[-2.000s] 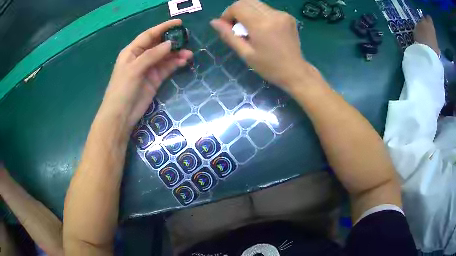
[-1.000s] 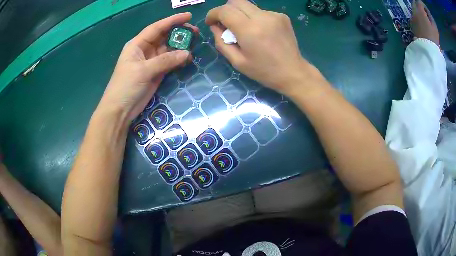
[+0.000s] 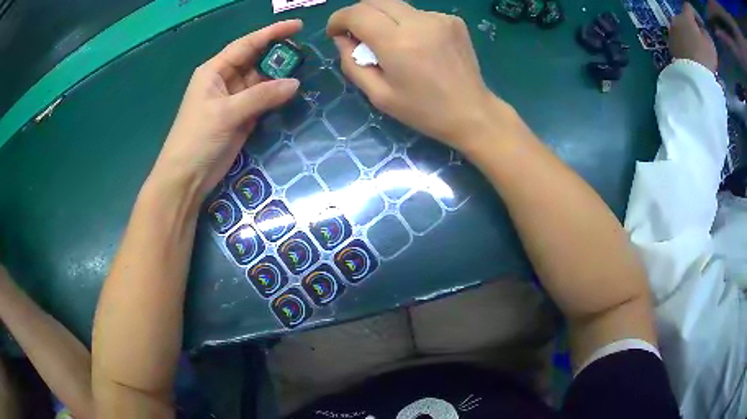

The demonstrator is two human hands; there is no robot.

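My left hand (image 3: 237, 90) holds a black rounded watch module (image 3: 280, 60) between thumb and fingers, its green board side with a small chip facing up. My right hand (image 3: 401, 61) is just to the right of it, fingers curled, with a small crumpled white cloth or tissue (image 3: 364, 55) tucked in them. Its thumb and index fingertips are partly hidden. The clear sticker sheet (image 3: 340, 168) lies below both hands. Black face stickers (image 3: 298, 251) with coloured rings fill its lower left part; the other outlines are empty. Glare crosses its middle.
Green modules (image 3: 528, 11) and a cluster of black modules (image 3: 604, 41) lie at upper right, near clear scraps (image 3: 486, 30). A framed card (image 3: 296, 4) is cut off at the top. A neighbour's white sleeve (image 3: 684, 147) is at right; another person's arm (image 3: 41, 348) is lower left.
The module's green board side has turned up towards the camera. My hands and the sheet appear slightly further left. The neighbour's hand at the right has moved up.
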